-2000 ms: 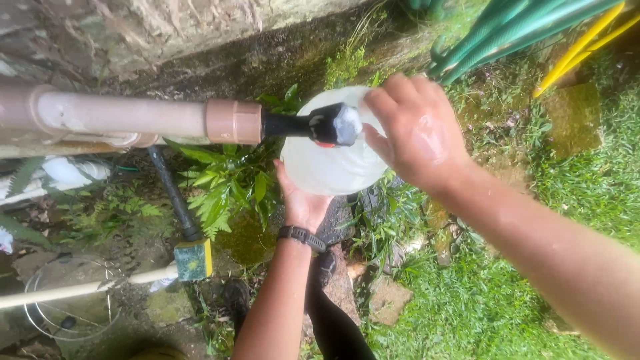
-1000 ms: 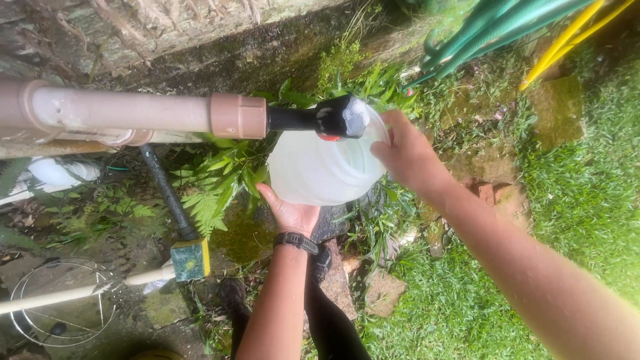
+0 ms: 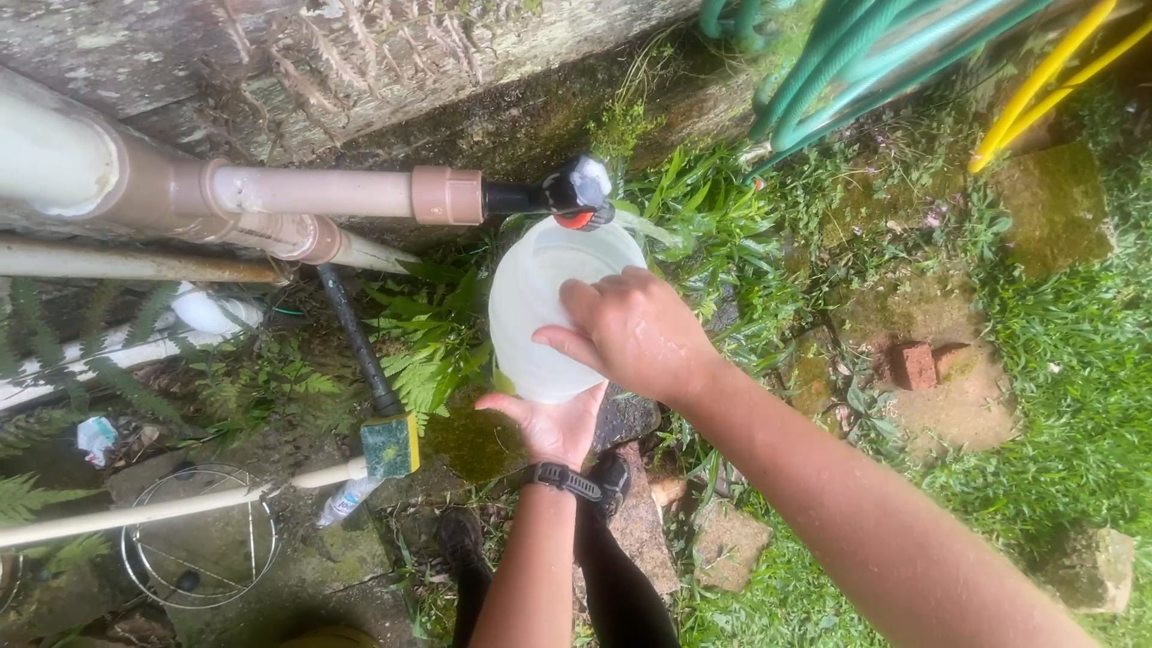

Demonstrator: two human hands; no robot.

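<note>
A translucent white plastic container (image 3: 531, 315) is tilted below a black tap with an orange part (image 3: 580, 202), at the end of a pinkish PVC pipe (image 3: 315, 192). Water runs out beside the tap, past the container's rim. My left hand (image 3: 558, 427), with a dark watch on its wrist, supports the container from below, palm up, thumb out to the side. My right hand (image 3: 630, 333) is over the container's open side, its fingers curled and thumb extended; whether it grips anything is hidden.
A green and yellow sponge (image 3: 390, 445) sits by a black pipe. Coiled green hoses (image 3: 837, 81) and a yellow hose (image 3: 1035, 90) lie at the upper right. A round wire rack (image 3: 200, 535) and a plastic bottle (image 3: 346, 501) are at the lower left. A brick piece (image 3: 915, 365) rests on paving.
My right hand has moved from the container's right rim to over its opening. The container's tilt has changed, and water now shows beside the tap.
</note>
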